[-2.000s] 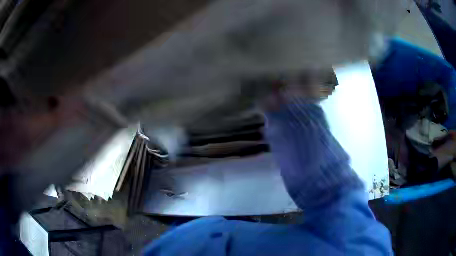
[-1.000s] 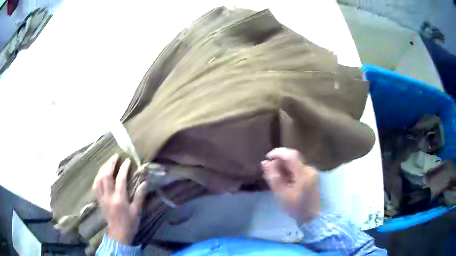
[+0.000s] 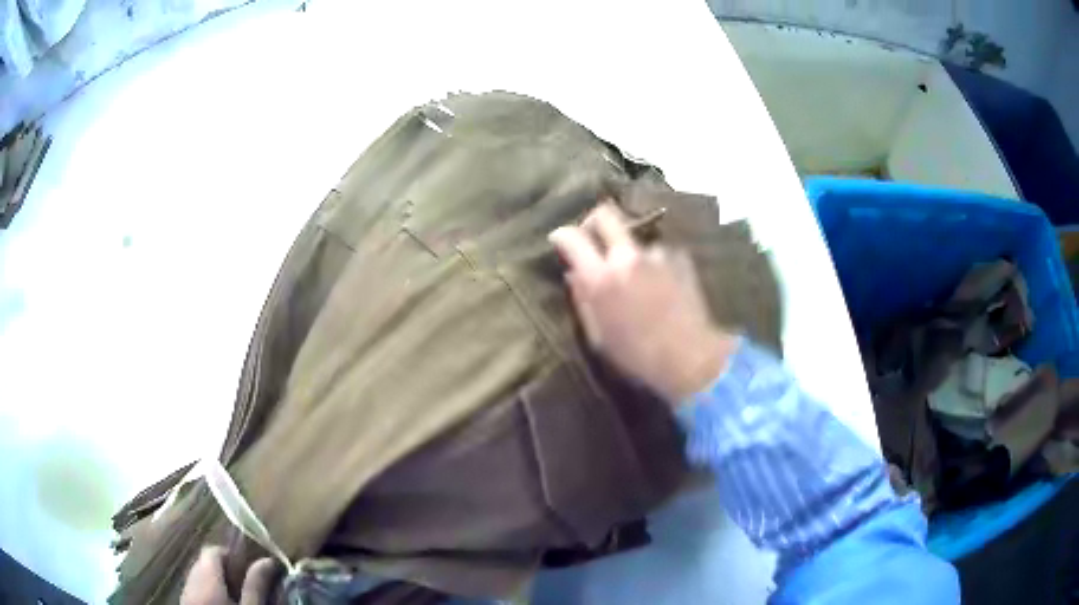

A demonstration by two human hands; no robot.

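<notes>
A thick bundle of brown-khaki garment panels [image 3: 402,355] lies on the white table, its layers fanned towards the upper right. An off-white tie strip [image 3: 243,508] is knotted around its narrow lower-left end. My left hand [image 3: 227,579] is on the bundle beside the knot, with bent fingers; the bottom edge of the picture cuts it off. My right hand [image 3: 639,296] is slightly blurred on the upper right part of the bundle, fingers bent against the top layers near a raised edge. Its fingertips are partly hidden.
The white table [image 3: 107,319] curves away at the right. Beyond it stands a blue plastic bin [image 3: 935,225] holding crumpled brown and off-white cloth pieces [image 3: 982,390]. A small stack of cloth [image 3: 21,166] lies at the far left edge.
The bundle, first a blur lifted close to the camera, lies on the table. My right hand has moved up and left across it, and its top layers lie flatter. My left hand sits lower in view.
</notes>
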